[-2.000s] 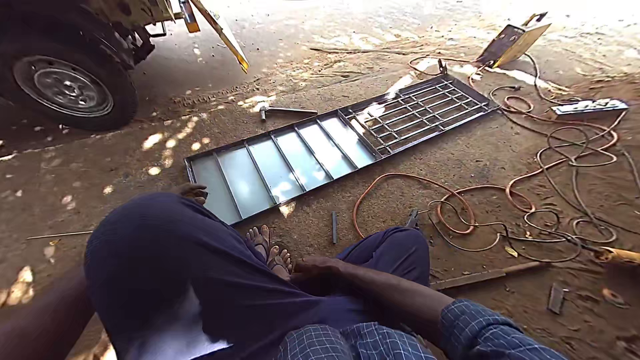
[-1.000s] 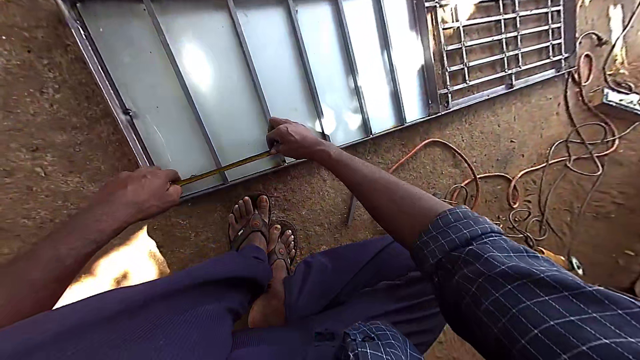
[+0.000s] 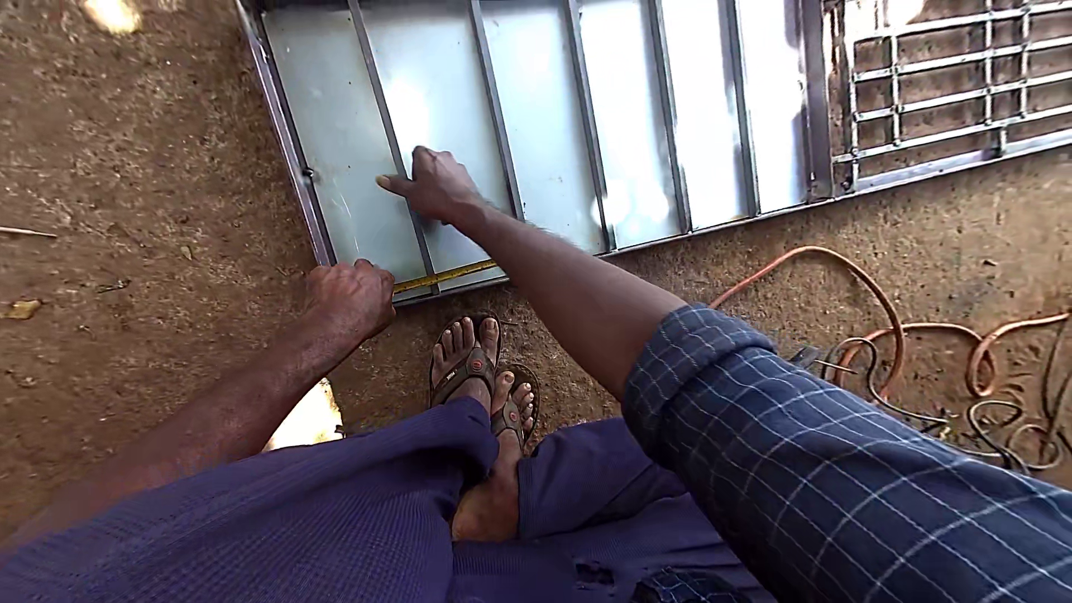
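Note:
A metal gate frame (image 3: 816, 100) with sheet panels (image 3: 544, 126) and crossbars lies flat on the ground. My left hand (image 3: 350, 300) is closed at its near left corner, at one end of a yellow measuring tape blade (image 3: 448, 275) that runs along the near edge. The tape's other end is hidden behind my right forearm. My right hand (image 3: 437, 186) is over the second crossbar from the left, its index finger and thumb extended; whether it holds something small at the fingertips is unclear.
An open grille (image 3: 938, 92) forms the gate's right part. An orange hose (image 3: 888, 306) and dark cables (image 3: 997, 435) coil on the dirt at the right. My sandalled feet (image 3: 477, 368) stand close to the near edge.
My right hand has moved off the near edge onto the panels. My left hand stays at the near left corner. Two seconds ago no tape was visible between my hands.

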